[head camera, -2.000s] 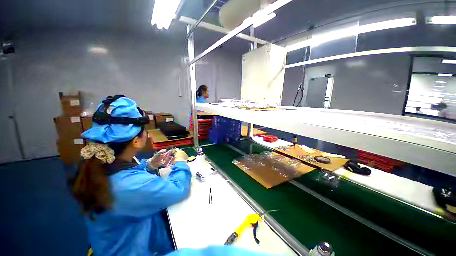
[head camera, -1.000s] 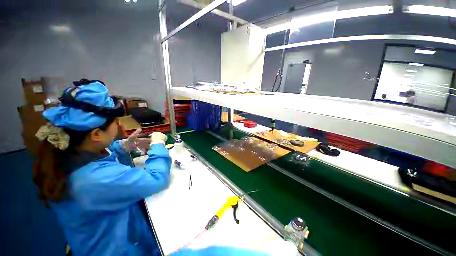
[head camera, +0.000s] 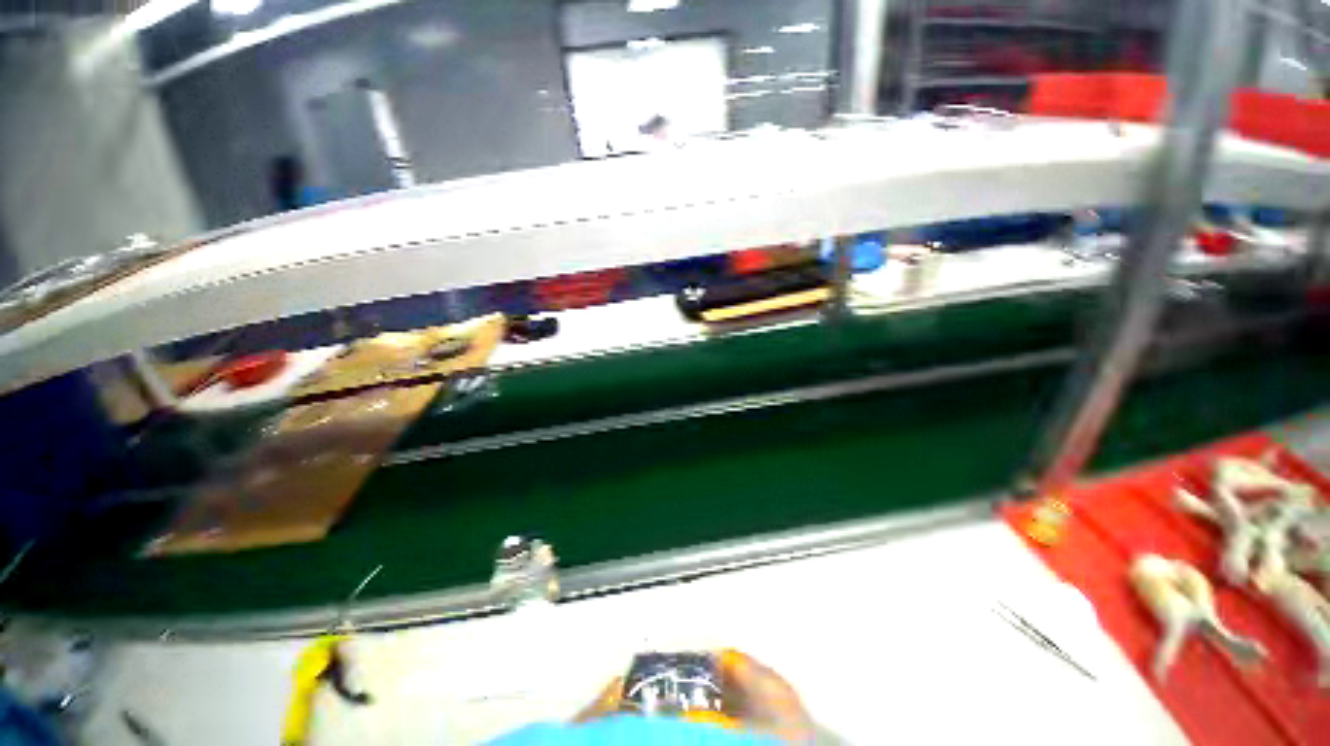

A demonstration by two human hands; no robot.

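A small clear, glossy plastic housing [head camera: 673,676] with dark and silvery parts showing is at the bottom centre, blurred. My right hand [head camera: 764,697] grips its right side, with orange finger cots at the edge. My left hand [head camera: 601,705] shows only as a sliver of fingers at its left side. Blue cloth [head camera: 642,733] covers the lower part of both hands and the housing.
The yellow air blow gun [head camera: 306,688] lies left. A pump bottle [head camera: 524,570] stands by the green belt [head camera: 700,488]. Tweezers [head camera: 1044,641] lie right, beside a red tray [head camera: 1087,561] with off-white branched parts [head camera: 1184,609]. A metal post [head camera: 1135,277] and long white shelf [head camera: 584,229] are ahead.
The view has swung right and down. The person in blue has left the picture; my hands with the housing, the red tray and the tweezers now show.
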